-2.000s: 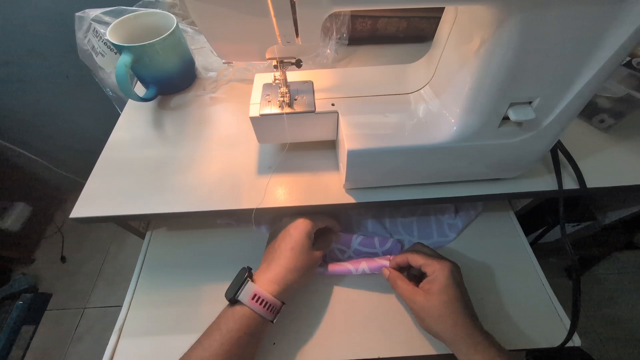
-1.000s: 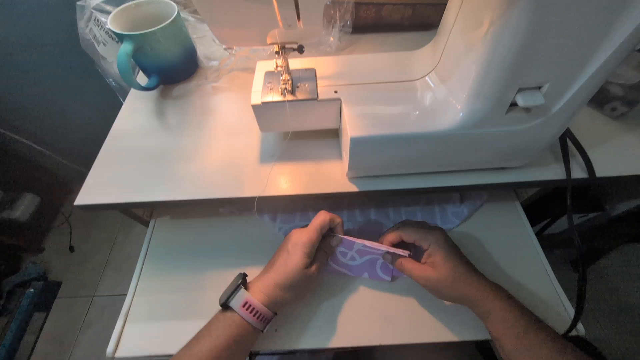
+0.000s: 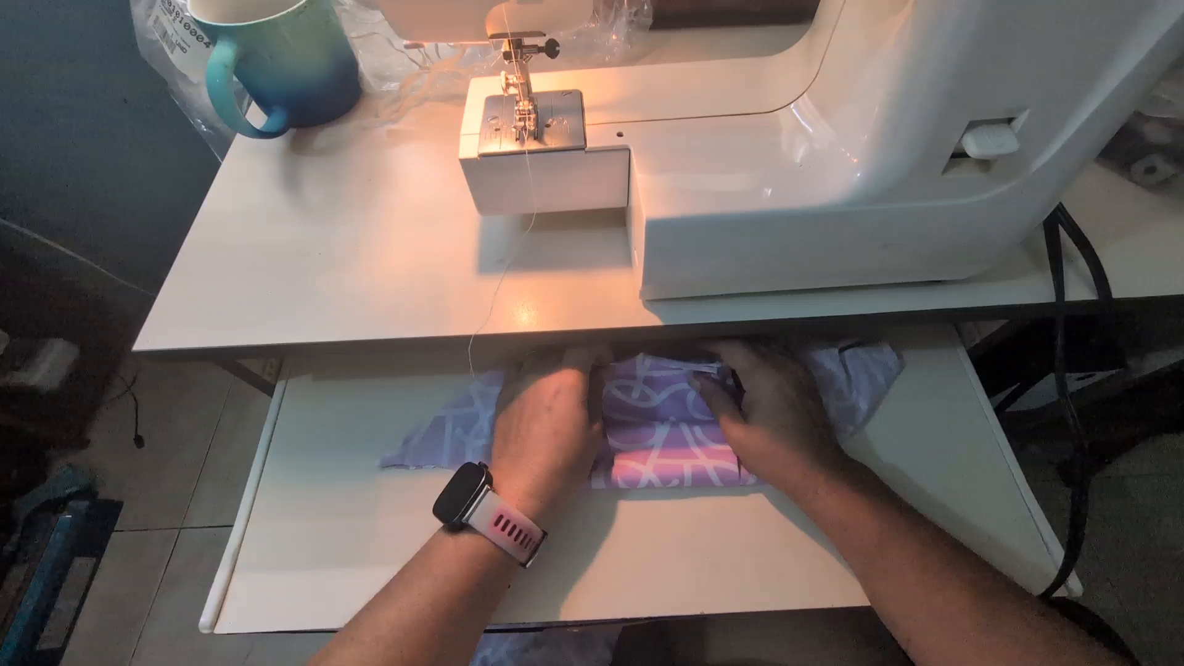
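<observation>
Purple and pink patterned fabric (image 3: pixel 671 416) lies on the pull-out shelf (image 3: pixel 684 546), partly under the tabletop's edge. My left hand (image 3: pixel 550 416) rests on the fabric's left part, its fingertips in shadow near that edge; a watch (image 3: pixel 462 495) is on the wrist. On the fabric's right part is my right hand (image 3: pixel 777 407), thumb toward the middle and the other fingers partly hidden. Whether either hand pinches the cloth cannot be told. Above them stands a white sewing machine (image 3: pixel 786 250), with thread hanging from its presser foot (image 3: pixel 525 116) down to the shelf.
A blue-green mug (image 3: pixel 296 65) stands at the tabletop's left rear, beside clear plastic wrapping (image 3: pixel 398 74). The tabletop's front edge (image 3: pixel 370 342) overhangs the shelf. Black cables (image 3: pixel 1064 370) hang at the right. Tiled floor shows at the left.
The fabric strip was held up between both hands a second ago; now the fabric lies on the shelf, spread wider. Both hands have moved farther under the tabletop's edge and apart.
</observation>
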